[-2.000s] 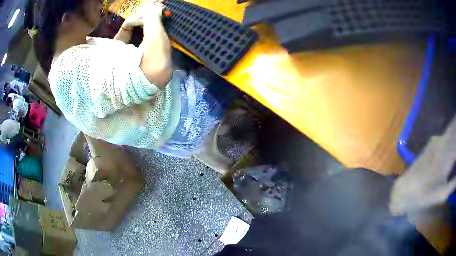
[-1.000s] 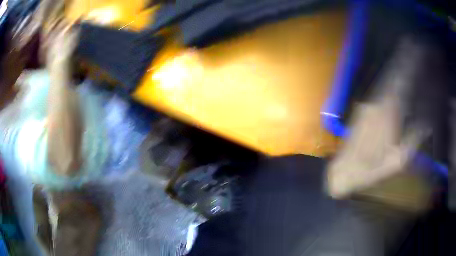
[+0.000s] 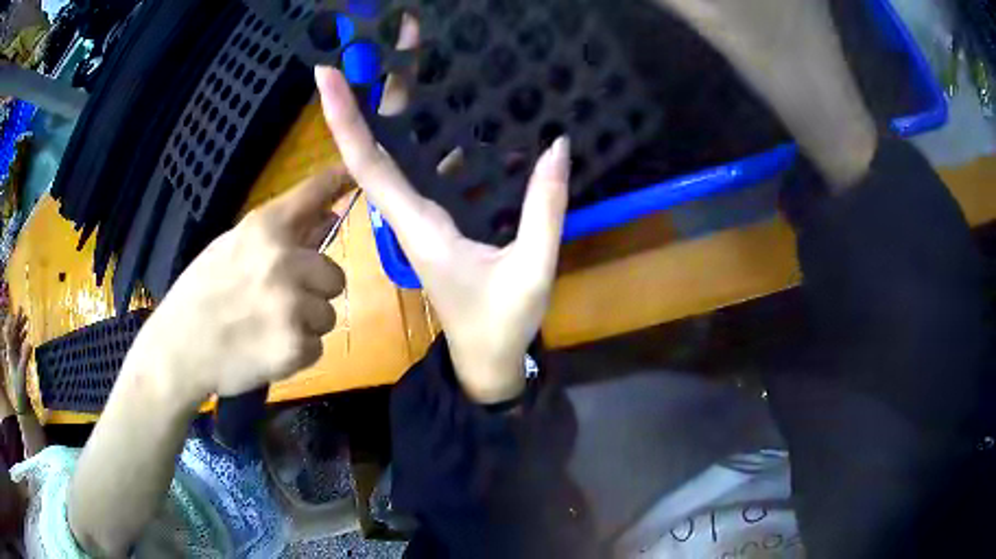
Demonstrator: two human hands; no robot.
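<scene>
A black perforated sheet [image 3: 524,98] lies over the blue tray [image 3: 677,202], with rows of round holes. My left hand [image 3: 459,235] is at the sheet's near edge. Two of its digits lie spread over the top, and skin shows through holes and past the sheet's left part, so the hand holds the sheet from both sides. My right hand [image 3: 792,55] reaches in at the top right; its fingers are cut off by the top edge, so its grip is hidden. Another person's hand [image 3: 257,289] points at the sheet's left side, with a thin shiny item by its fingers.
Fanned black strips [image 3: 164,131] are piled on the orange table [image 3: 623,295] left of the tray. Another holed sheet [image 3: 82,360] lies at the table's far left, near a further hand [image 3: 16,344]. The other person's forearm crosses left of my left hand. A white lettered item [image 3: 721,513] is at my lap.
The view has swung right to the tray. My left hand is now in view, holding the sheet. Another person's hand has come in beside it.
</scene>
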